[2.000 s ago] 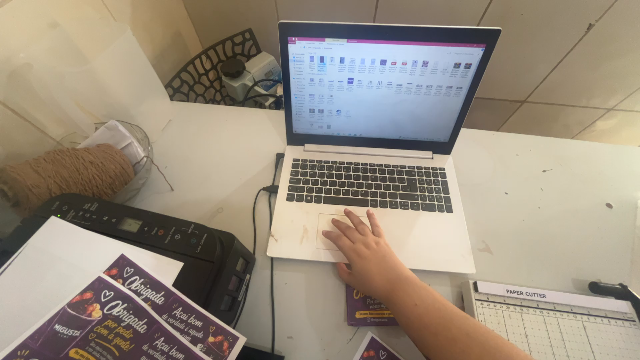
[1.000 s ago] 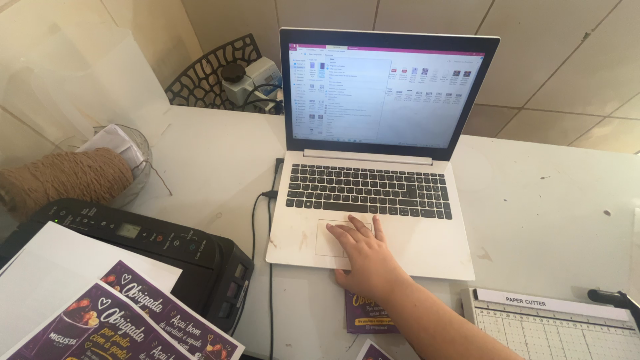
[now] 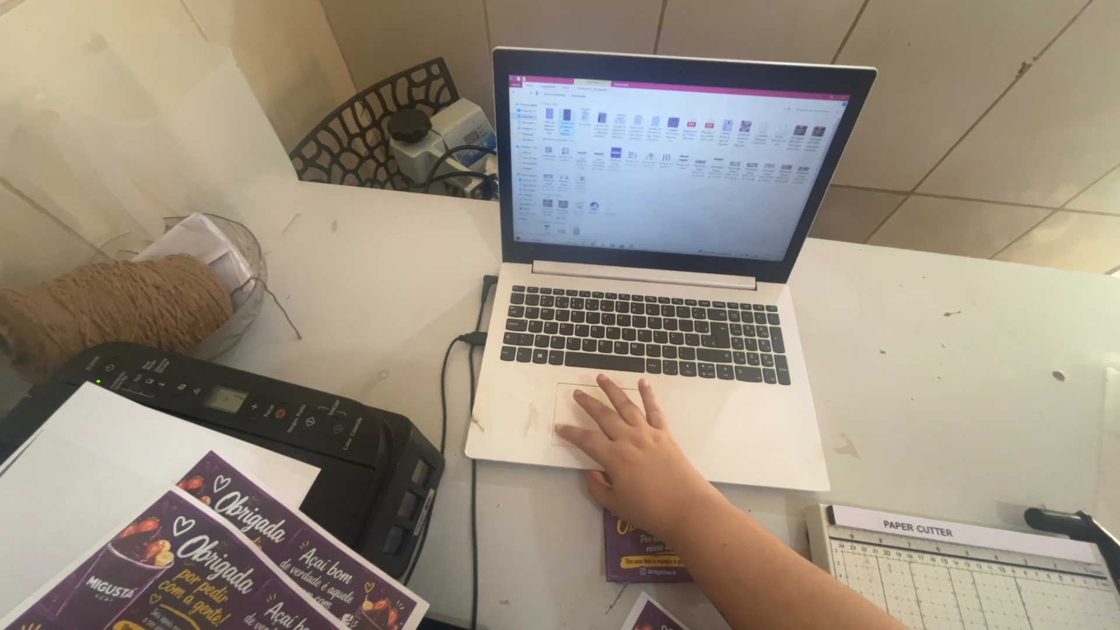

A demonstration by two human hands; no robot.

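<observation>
My right hand point(image 3: 634, 451) lies on the touchpad point(image 3: 573, 411) of a white laptop point(image 3: 735, 429), fingers spread, holding nothing. The laptop's lit screen point(image 3: 674, 175) shows a file window with rows of small icons. A purple printed card point(image 3: 643, 556) lies under my wrist, partly hidden by the hand and the laptop's front edge. My left hand is out of view.
A black printer point(image 3: 289, 398) at the left carries white paper point(image 3: 166, 464) and purple printed sheets point(image 3: 219, 569). Behind it lies a cone of brown twine point(image 3: 131, 302). A paper cutter point(image 3: 954, 560) sits at the lower right. A black cable point(image 3: 473, 490) runs left of the laptop.
A menu that covered part of the screen one second ago is gone, and the icons show again. My right hand has stayed on the touchpad.
</observation>
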